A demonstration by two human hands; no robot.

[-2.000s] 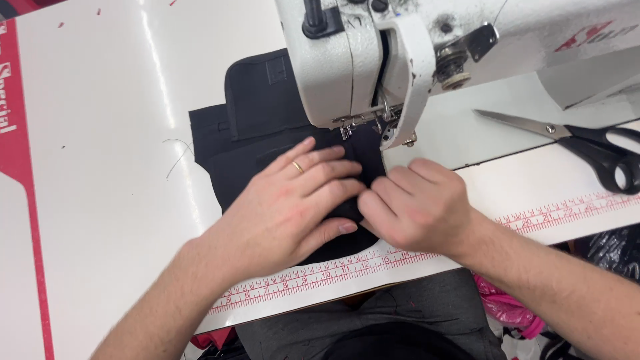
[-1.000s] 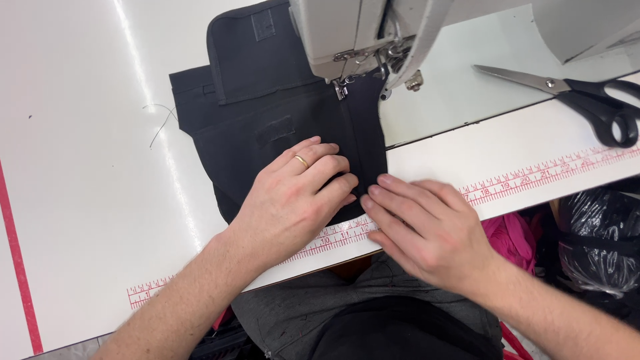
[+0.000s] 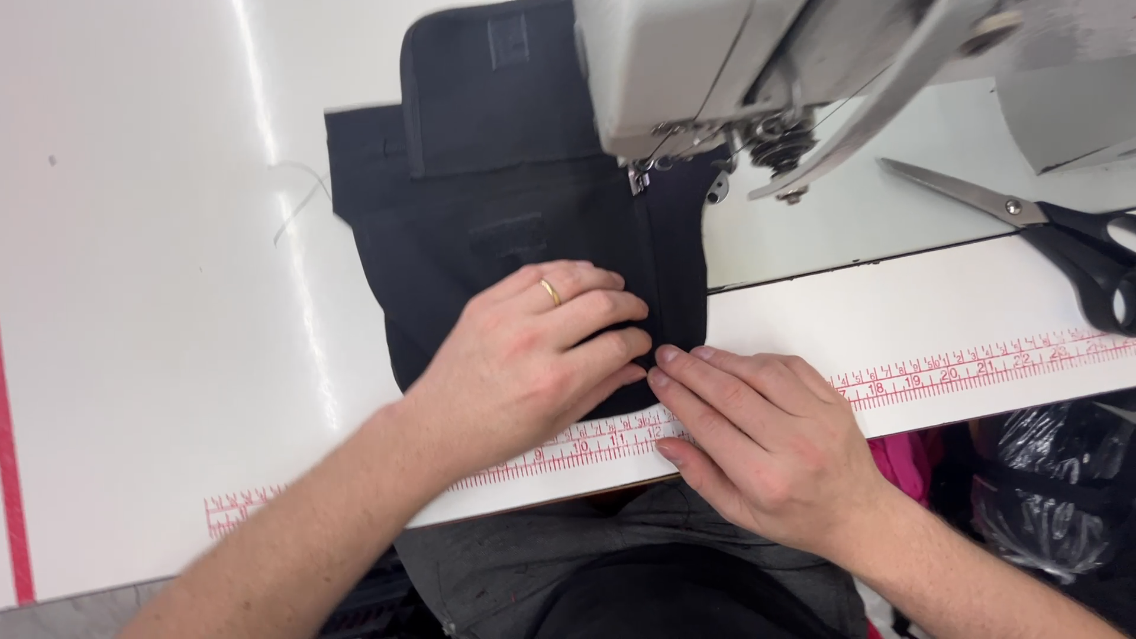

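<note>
A black fabric piece [image 3: 444,240] with a flap and hook-and-loop patches lies flat on the white sewing table, partly under the head of a sewing machine [image 3: 674,80]. The presser foot [image 3: 637,177] stands over it beside a long seam. My left hand [image 3: 550,355], with a ring on one finger, rests on the cloth below the foot, fingers bent at the seam. My right hand [image 3: 763,435] touches the cloth's lower right edge with its fingertips, the thumb apart over the printed ruler. Whether either hand pinches the fabric cannot be told.
Black-handled scissors [image 3: 1021,209] lie at the right, blades pointing toward the machine. A red printed ruler [image 3: 914,382] runs along the table's front edge. A loose thread [image 3: 306,191] lies left of the cloth. Below the table at right are a pink item [image 3: 901,466] and clear plastic wrapping [image 3: 1047,497].
My right hand, closed at the cloth's edge two seconds ago, has unfolded, with its fingers extended. My left hand has moved down the cloth, away from the presser foot. The view has shifted closer.
</note>
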